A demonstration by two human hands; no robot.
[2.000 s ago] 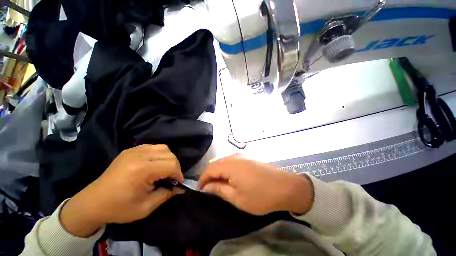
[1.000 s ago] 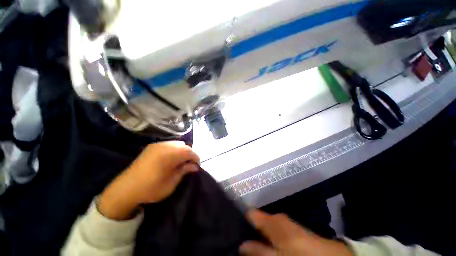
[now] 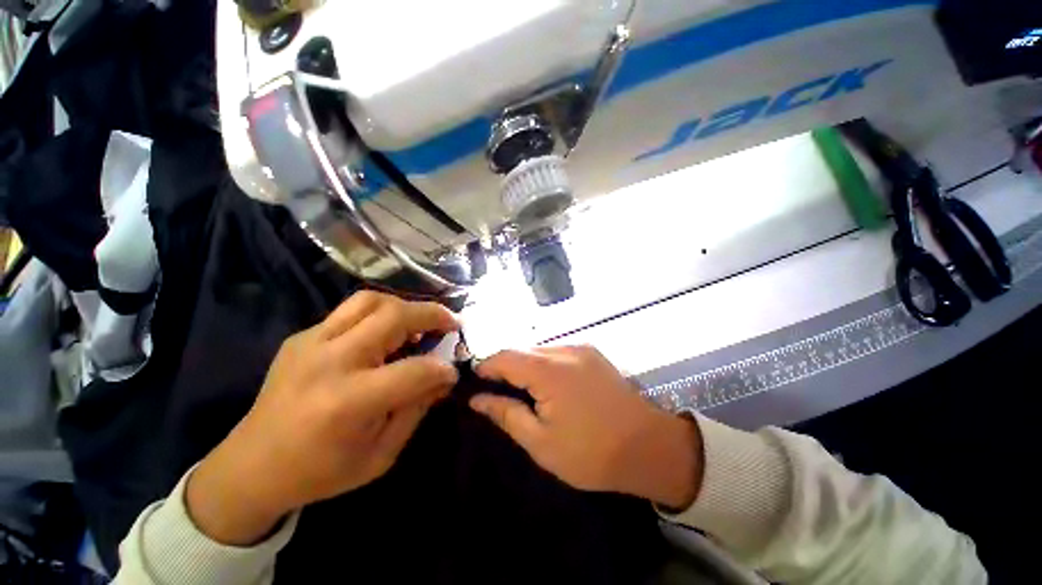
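Note:
A large black cloth [image 3: 411, 491] lies below and under both hands and runs up left beneath the head of the white sewing machine [image 3: 457, 80]. My left hand [image 3: 354, 394] pinches the black cloth's edge and a small whitish piece [image 3: 448, 347] between thumb and fingers, just in front of the needle area [image 3: 486, 263]. My right hand [image 3: 583, 417] pinches the cloth's edge right beside it; the fingertips of both hands nearly touch. The needle tip cannot be made out in the glare.
Black-handled scissors [image 3: 931, 246] lie at the right under the arm beside a green bar [image 3: 849, 177]. A ruler tape [image 3: 788, 363] runs along the table's front edge. Black and grey garments [image 3: 126, 229] are piled at the left. A dark control panel [image 3: 992, 43] is at the top right.
My right hand has come back from the lower right to the cloth's edge beside my left hand. The whitish piece now shows at my left fingertips. The camera view has shifted relative to the machine.

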